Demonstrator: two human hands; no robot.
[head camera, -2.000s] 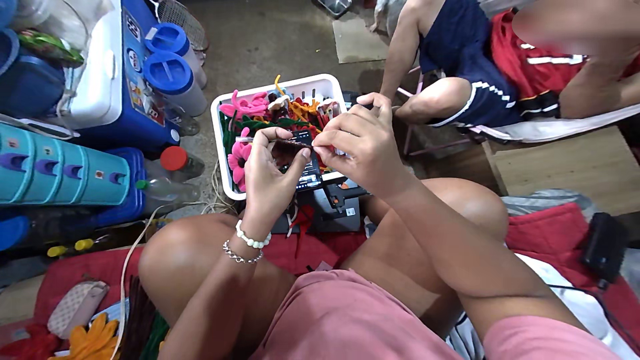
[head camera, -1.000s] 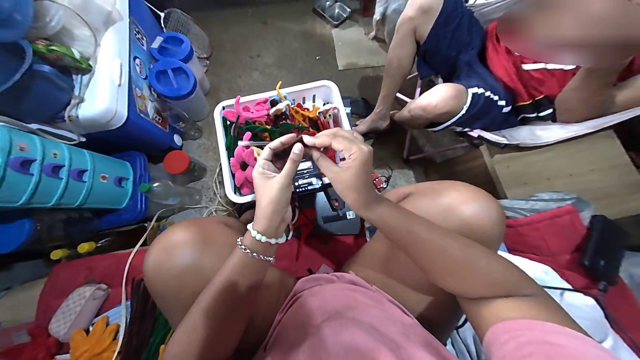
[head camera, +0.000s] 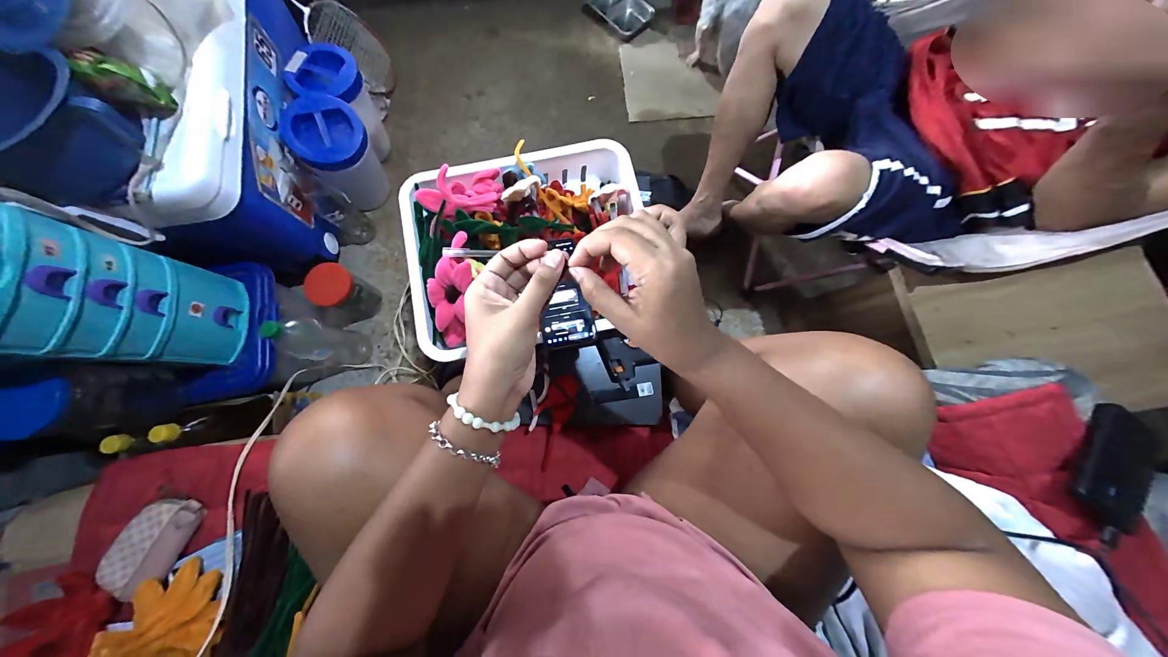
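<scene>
My left hand (head camera: 516, 315) and my right hand (head camera: 643, 283) meet above a white plastic basket (head camera: 420, 319), thumbs and fingertips pinched close together. A small dark piece seems to be between the fingertips, too small to name. Near my left fingers a thin, pale stick (head camera: 470, 253) lies level. Below the hands a phone (head camera: 568, 319) with a lit screen leans at the basket's near side. Pink fuzzy flowers (head camera: 449, 292), green leaf shapes and orange and red fuzzy pieces fill the basket. A dark box (head camera: 620, 392) lies between my knees.
At left stand a blue cooler (head camera: 228, 137), blue-lidded containers (head camera: 324, 132), teal drawers (head camera: 119, 292) and bottles (head camera: 319, 342). Another person's legs (head camera: 821, 192) are at the upper right, by a wooden board (head camera: 1040, 310). Orange fuzzy petals (head camera: 173, 607) and dark fuzzy stems (head camera: 257, 575) lie lower left.
Both hands were raised over the phone two seconds ago, turned differently; they have since drawn close together. The fingertips remain near each other above the basket.
</scene>
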